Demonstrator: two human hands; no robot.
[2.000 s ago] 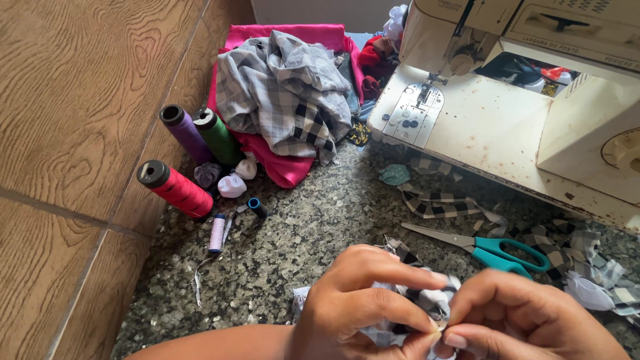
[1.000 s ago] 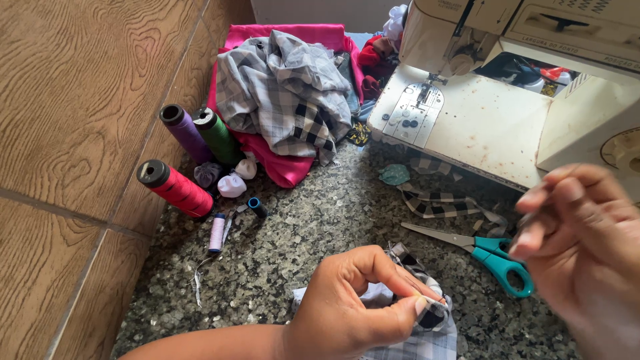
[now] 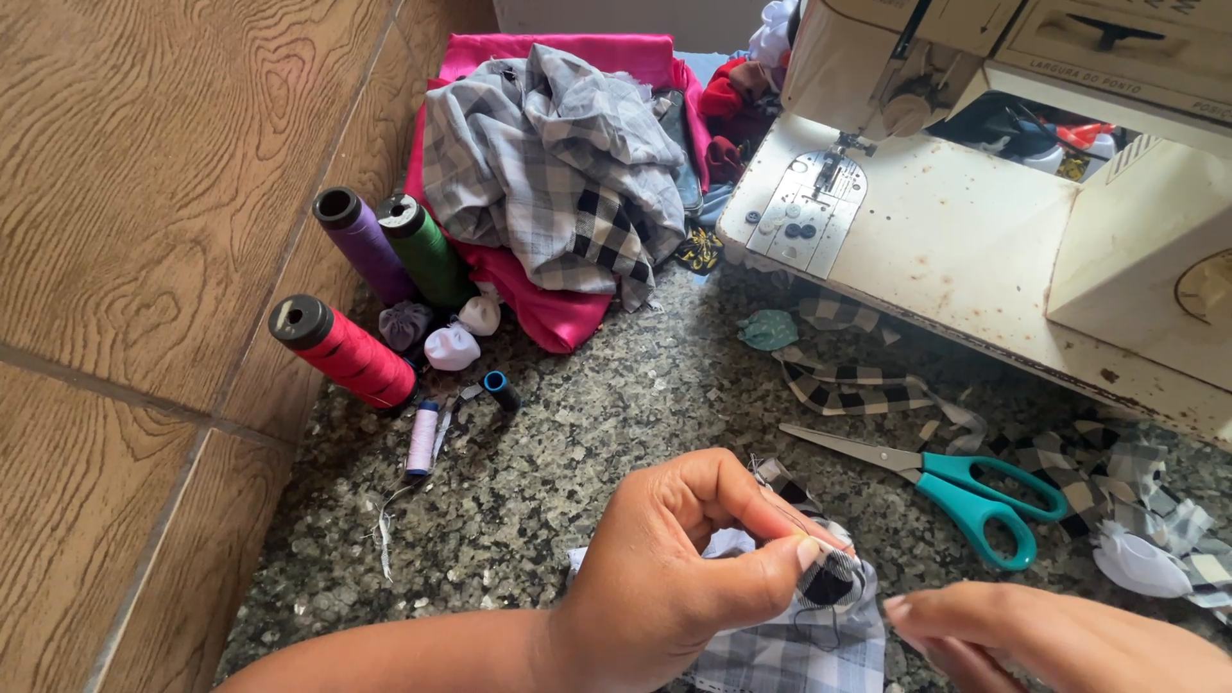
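Note:
My left hand [image 3: 688,568] pinches a small piece of black-and-white checked fabric [image 3: 830,585] between thumb and index finger, at the bottom centre. Dark thread hangs in a loop from that piece. Grey plaid cloth [image 3: 794,654] spreads beneath the hand on the granite top. To the right of the cloth is my right hand [image 3: 1020,635], its thumb and fingertips close together; whether a needle or thread is between them cannot be made out. Teal-handled scissors [image 3: 924,467] lie just above and right of both hands, blades pointing left.
A sewing machine [image 3: 962,250] with buttons on its plate stands at upper right. Red [image 3: 351,356], purple [image 3: 371,250] and green [image 3: 433,255] thread cones stand left, near small spools. Plaid fabric [image 3: 558,173] is heaped on pink satin [image 3: 558,322]. Checked scraps [image 3: 857,390] lie by the machine.
My right hand was at the fabric beside my left, then rose to the right, and is now lower, near the cloth again. The left hand keeps its pinch. The scissors show more fully.

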